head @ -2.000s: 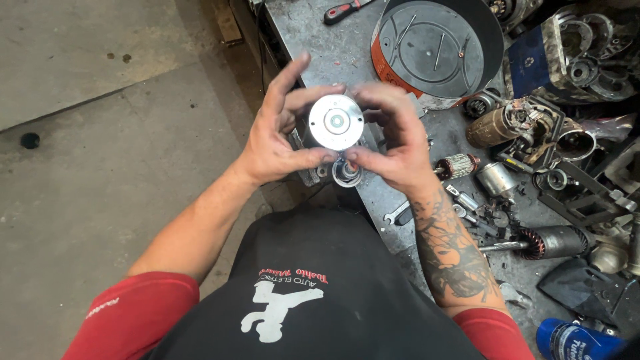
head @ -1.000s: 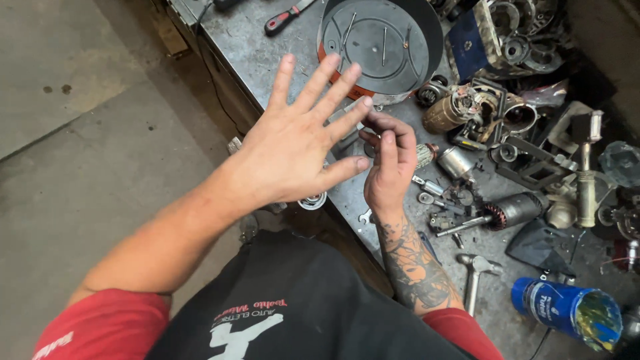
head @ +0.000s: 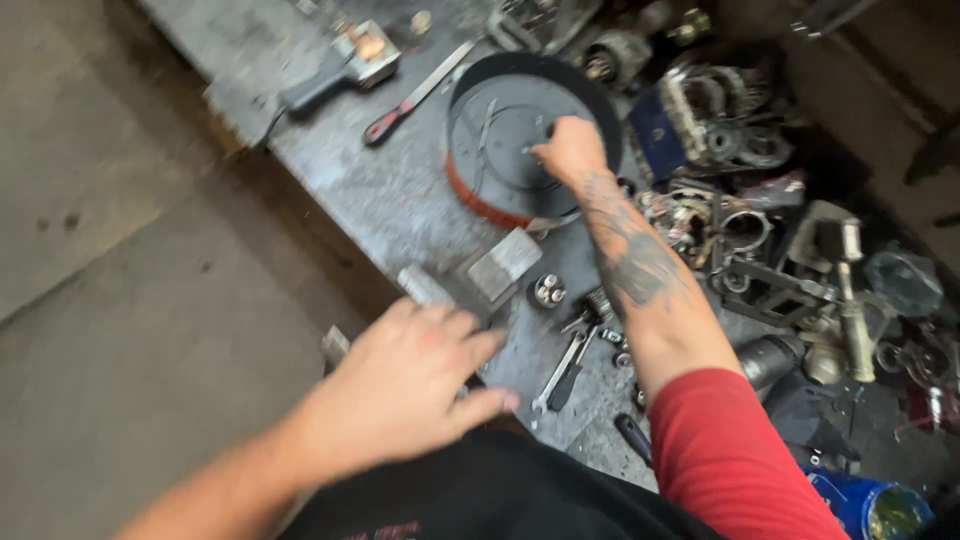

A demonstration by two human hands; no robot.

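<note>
My right hand (head: pixel 574 152) reaches into a round black pan (head: pixel 466 184) with an orange outer side. Its fingertips are together at a small metal piece above the pan's floor; whether they grip it is unclear. A thin metal rod (head: pixel 485 139) lies in the pan, left of the hand. My left hand (head: pixel 409 375) is blurred, over the bench's near edge, its thumb apart from the fingers, and no held thing shows. Just beyond it is a metal vise (head: pixel 502 266), partly hidden by the hand. To the vise's right stands a small round part (head: pixel 550 290) with light metal cylinders inside.
A red-and-black-handled file (head: pixel 420 94) and a soldering gun (head: pixel 319 91) lie left of the pan. A combination wrench (head: pixel 559 373) and a black-handled screwdriver (head: pixel 568 382) lie near the front edge. Motor parts (head: pixel 742 225) crowd the right, with a blue can (head: pixel 844 499) at lower right.
The round metal part held in both hands two seconds ago is no longer in them. My right hand has moved forward into the pan; my left hand has come back toward me. The view has shifted.
</note>
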